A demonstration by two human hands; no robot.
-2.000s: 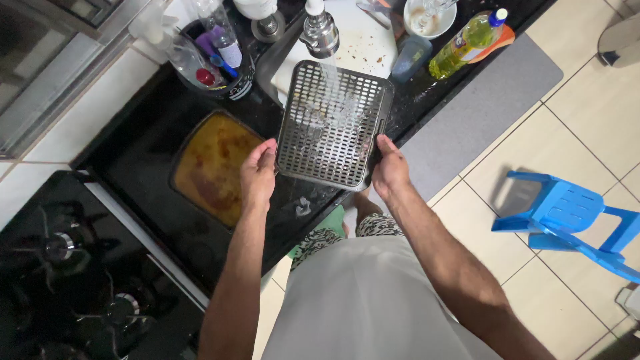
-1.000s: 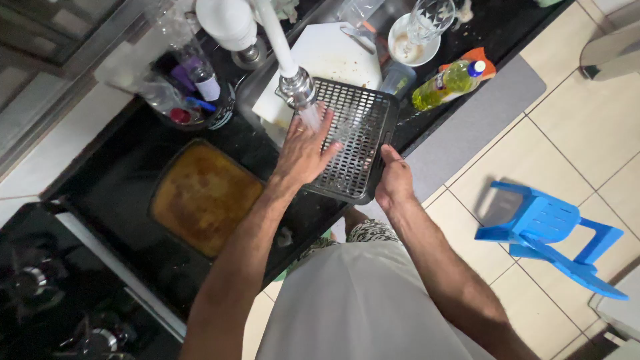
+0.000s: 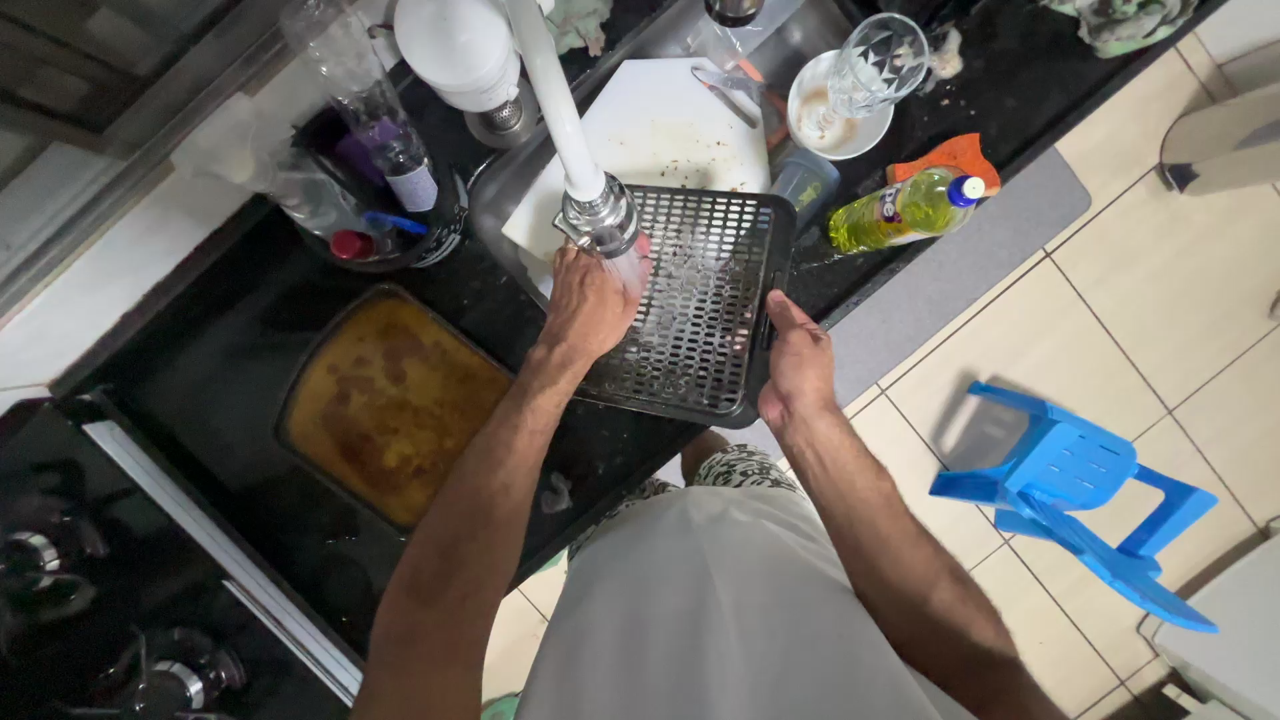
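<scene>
A black perforated metal tray is held over the sink, with water running on it from the faucet head. My right hand grips the tray's right edge, thumb on top. Under the stream, my left hand lies at the tray's left part; its fingertips are partly hidden by the faucet and water, so whether they grip the tray is unclear. Behind the tray a white cutting board with crumbs rests in the sink, a knife on it.
A pan with browned yellow food sits left on the black counter, near the stove. Right of the sink are a white bowl, a glass, a detergent bottle and an orange cloth. A blue plastic chair stands on the floor.
My left hand has left the tray's near left edge, where it was two seconds ago, and reached onto the tray under the faucet. My right hand stays on the right edge.
</scene>
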